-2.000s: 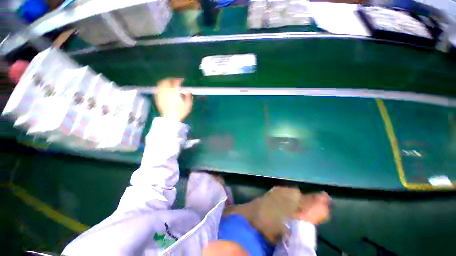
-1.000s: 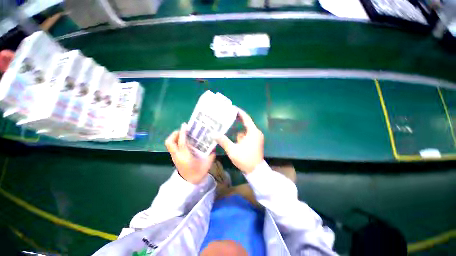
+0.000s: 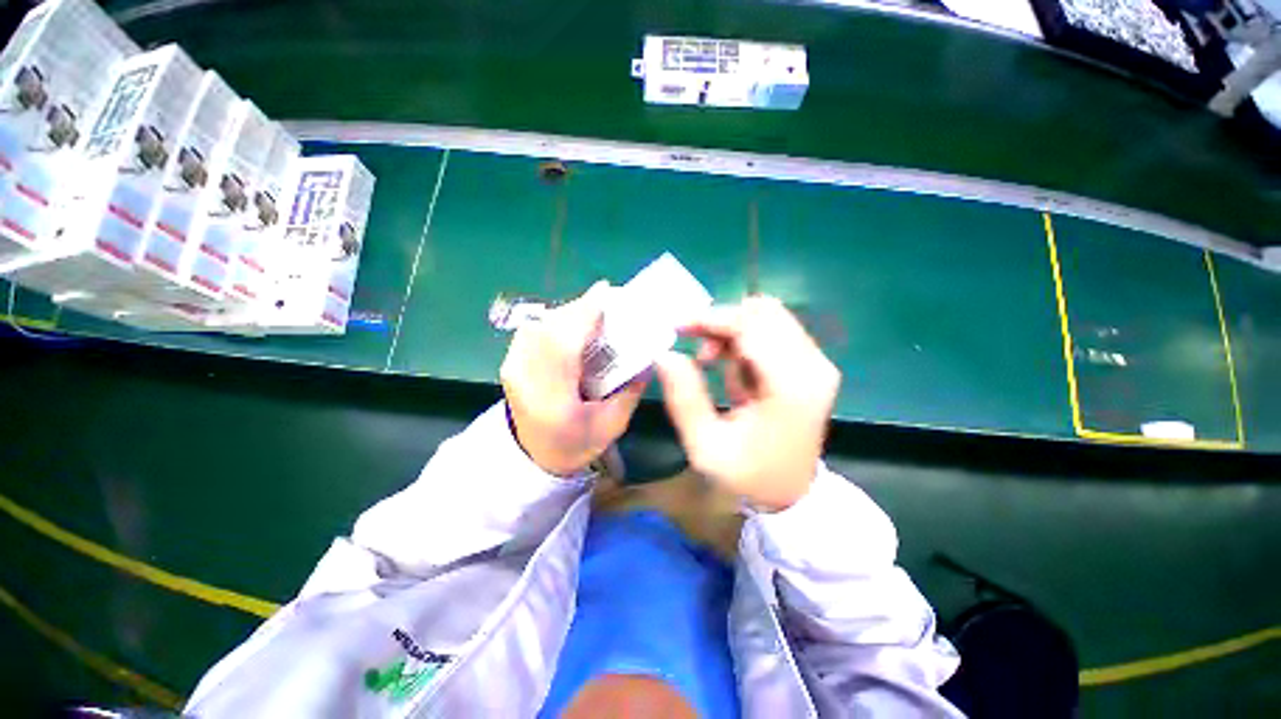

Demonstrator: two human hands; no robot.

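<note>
A white retail carton (image 3: pixel 649 320) is held above the front part of the green bench, its short end turned up toward me. My left hand (image 3: pixel 559 382) is closed around its left side and covers much of it. My right hand (image 3: pixel 752 400) is at the carton's right edge, thumb and fingertips close to the end panel and slightly blurred. Whether these fingertips pinch the carton or only touch it cannot be told. A small clear or pale piece (image 3: pixel 514 312) shows just left of my left hand.
Stacked cartons (image 3: pixel 176 197) stand at the left of the bench. Beyond the metal rail (image 3: pixel 674 159), a single carton (image 3: pixel 724 73) lies flat on the dark green conveyor. A yellow-taped rectangle (image 3: pixel 1069 337) with a small white item (image 3: pixel 1167 430) is at right. A black stool (image 3: pixel 1014 653) stands below right.
The carton in my hands has turned, so its printed face is now mostly hidden and its end shows. My right hand has shifted right. The view has moved, and the conveyor carton appears higher.
</note>
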